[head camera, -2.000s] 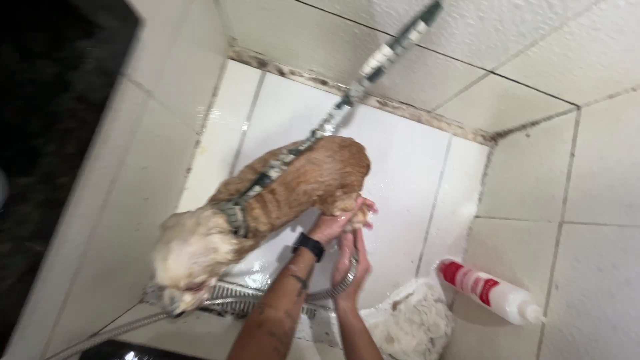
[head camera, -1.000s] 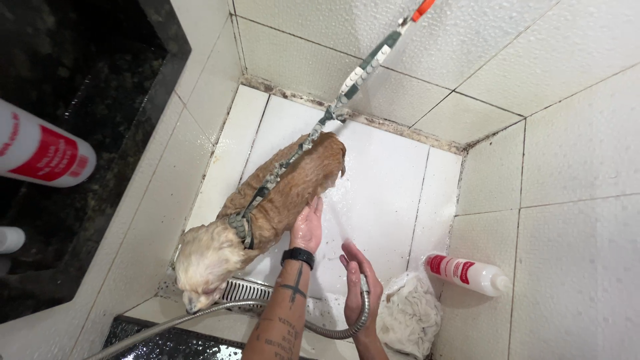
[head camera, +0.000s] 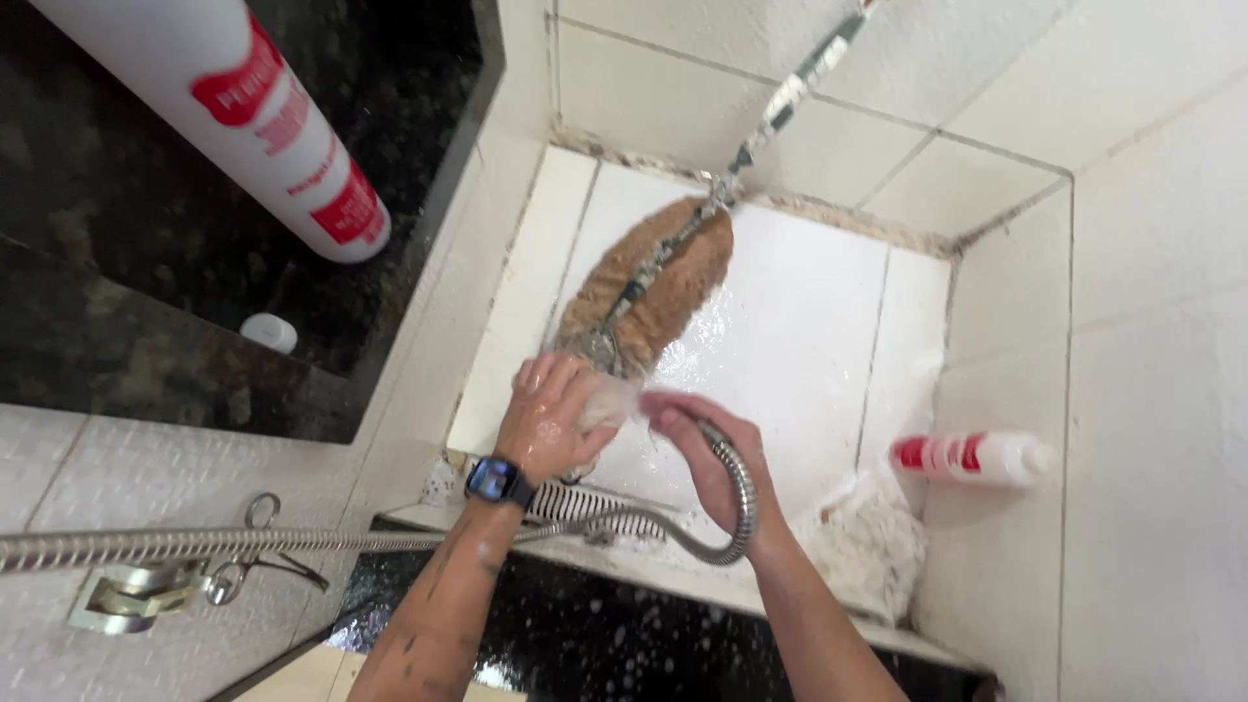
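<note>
A wet brown dog (head camera: 673, 283) stands in a white tiled tub, a camouflage-patterned leash (head camera: 770, 117) running from its neck up past its back. My left hand (head camera: 556, 414), with a smartwatch on the wrist, lies over the dog's head, which it mostly hides. Just right of it, my right hand (head camera: 717, 453) is curled around the end of a flexible metal shower hose (head camera: 746, 497). Water sprays from that end toward the dog's head. The hose loops below my right hand and runs left beneath my left forearm.
On the black stone ledge are a large white and red bottle (head camera: 292, 127) and a white cap (head camera: 268, 333). Another white and red bottle (head camera: 970, 458) lies at the tub's right side, above a wet whitish cloth or clump (head camera: 868, 546). Scissors (head camera: 263, 565) hang on the left wall near a metal fitting (head camera: 141, 595).
My left hand has moved from below the dog's belly to its head. My right hand, with the hose, has come up beside it. The view has shifted left and closer.
</note>
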